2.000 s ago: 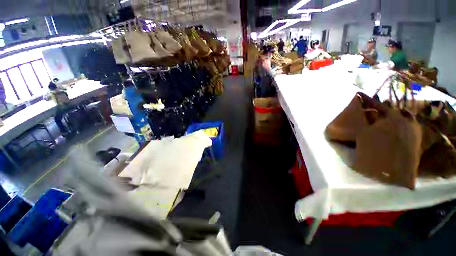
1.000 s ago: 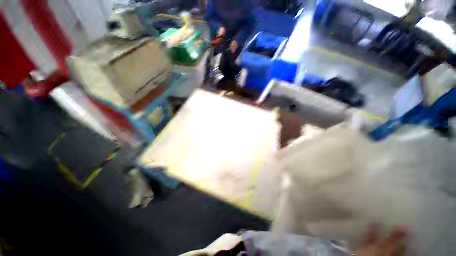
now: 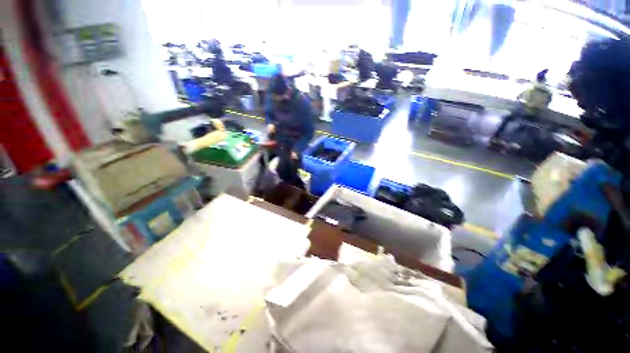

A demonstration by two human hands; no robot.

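Observation:
Grey-beige bag panels (image 3: 366, 310) lie in a loose, floppy pile at the bottom centre, with uneven edges. They rest over the right part of a pale worktable (image 3: 207, 269) with yellowish edges. Neither my left hand nor my right hand shows in the picture. Whether a hand is under the panels cannot be seen.
Behind the table are a white open box (image 3: 407, 231), a blue bin (image 3: 327, 157) and a green-topped container (image 3: 231, 150). A person (image 3: 289, 117) stands beyond. A blue machine (image 3: 552, 234) is at right, a cardboard-topped machine (image 3: 138, 179) at left.
The view has swung from the aisle to this worktable and then lifted, showing more of the room. A blurred hand at the bottom right one second ago has gone from view.

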